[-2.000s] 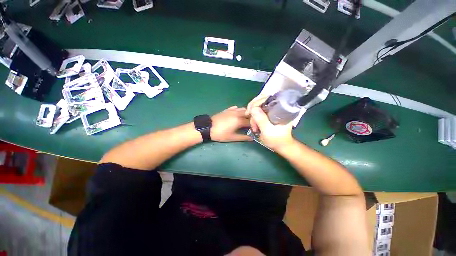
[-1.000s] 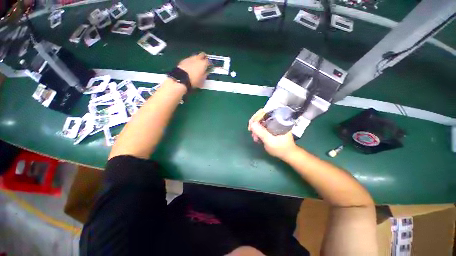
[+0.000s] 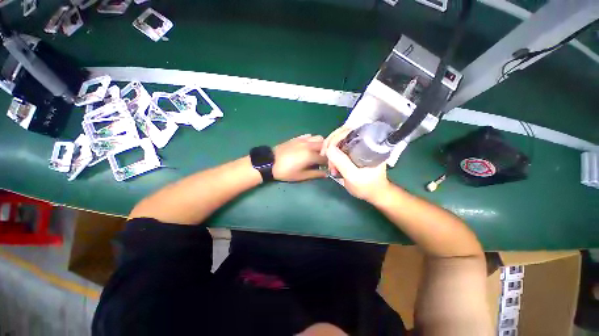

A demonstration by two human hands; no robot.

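My right hand (image 3: 358, 172) is closed around the grey, partly clear electric screwdriver (image 3: 369, 146), in front of the silver screw feeder (image 3: 394, 98). My left hand (image 3: 299, 158), with a black watch on the wrist, is close beside it, fingers at the right hand. A small bit of a white housing (image 3: 335, 175) shows below the hands; most of it and the driver tip are hidden. It appears held by my left fingers. A loose pile of white plastic housings (image 3: 134, 159) lies at left on the green bench.
A black pouch (image 3: 486, 157) with a red-and-white emblem and a small brush (image 3: 435, 183) lie right of the feeder. A second black station (image 3: 46, 98) stands far left. More housings (image 3: 153, 24) lie beyond the white strip. A slanting grey support (image 3: 519, 46) rises at right.
My left hand has come back from the far side of the white strip to my right hand. The housing it touched there is gone from that spot. My right hand stays on the screwdriver.
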